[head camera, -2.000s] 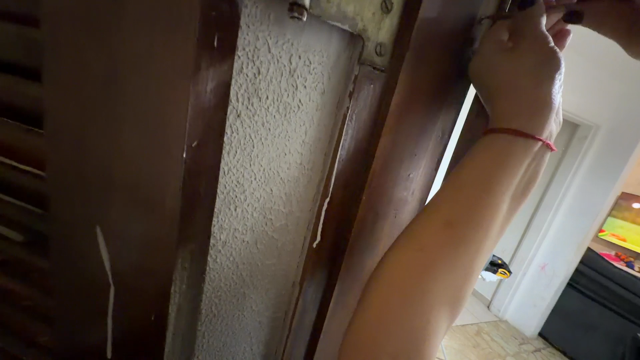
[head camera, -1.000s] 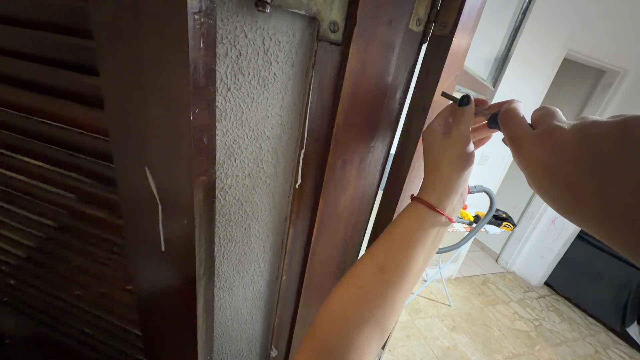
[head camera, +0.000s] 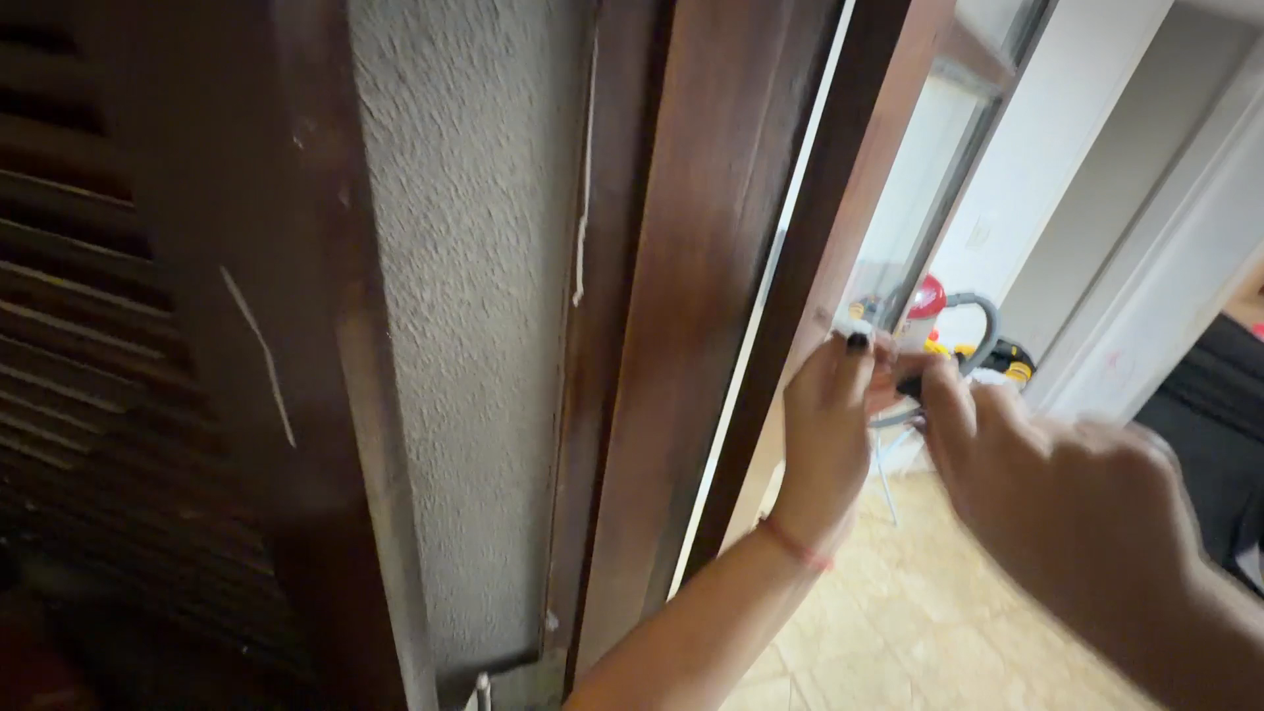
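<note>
My left hand (head camera: 828, 425), with a red string bracelet at the wrist, is beside the edge of a reddish-brown wooden window or door sash (head camera: 839, 237). Its fingertips are pinched together near the wood. Close on its right is my right hand (head camera: 1037, 464), blurred, with thumb and fingers bent toward the left fingertips. What lies between the fingers is too small and blurred to name. A dark wooden frame post (head camera: 701, 247) runs up to the left of both hands.
A louvered dark wooden shutter (head camera: 296, 296) stands at the left, next to a textured wall strip (head camera: 474, 326). Metal hardware (head camera: 484, 691) shows at the bottom. Behind the hands are a grey hose (head camera: 990, 326), a red rounded object (head camera: 926, 296) and a tiled floor (head camera: 889, 612).
Both hands have moved down along the wood from near the top of the view. A thin dark rod seen at the left fingertips a second ago is not distinguishable now. The view has tilted downward.
</note>
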